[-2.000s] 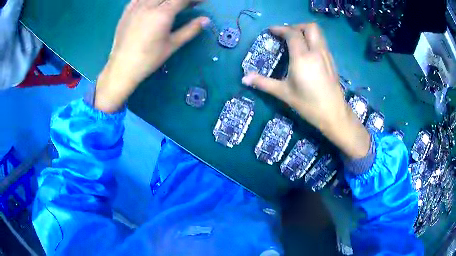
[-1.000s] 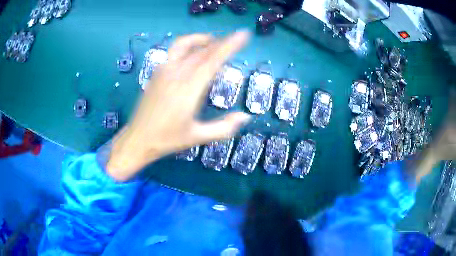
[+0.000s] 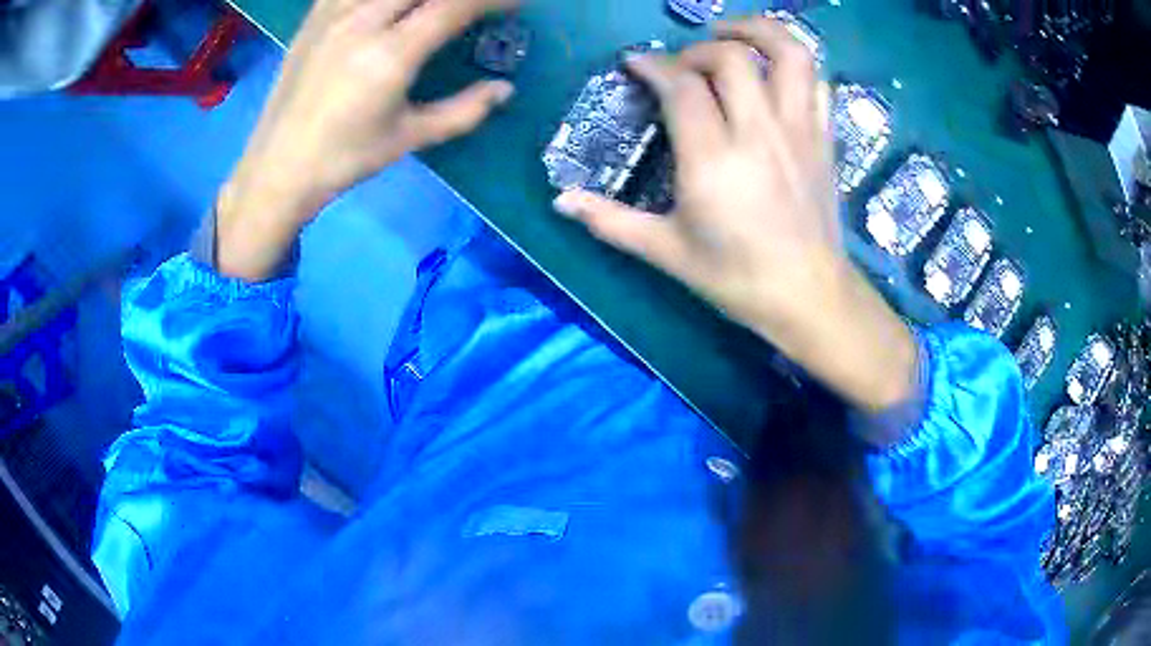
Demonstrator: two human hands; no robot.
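My right hand [image 3: 745, 177] is over the mat, with its thumb and fingertips at opposite ends of a silvery circuit board [image 3: 598, 134]. The palm hides what lies beneath it. My left hand [image 3: 338, 120] is to the left, thumb and fingers apart, holding nothing visible; its fingertips are cut off by the top edge. A small dark wired module [image 3: 501, 48] lies between the hands near the top. A row of circuit boards with white patches [image 3: 908, 202] runs down to the right of my right hand.
A board pile [image 3: 1092, 473] lies at the right edge. Dark parts [image 3: 1029, 44] and a white bench unit [image 3: 1131, 158] are at the upper right. The mat edge runs diagonally past my smock. A red stool [image 3: 158, 51] stands at the upper left. A dark blurred shape is low centre-right.
The view has shifted. My right hand has moved from beside the board pile to the board at the near end. My left hand has moved left, away from the rows.
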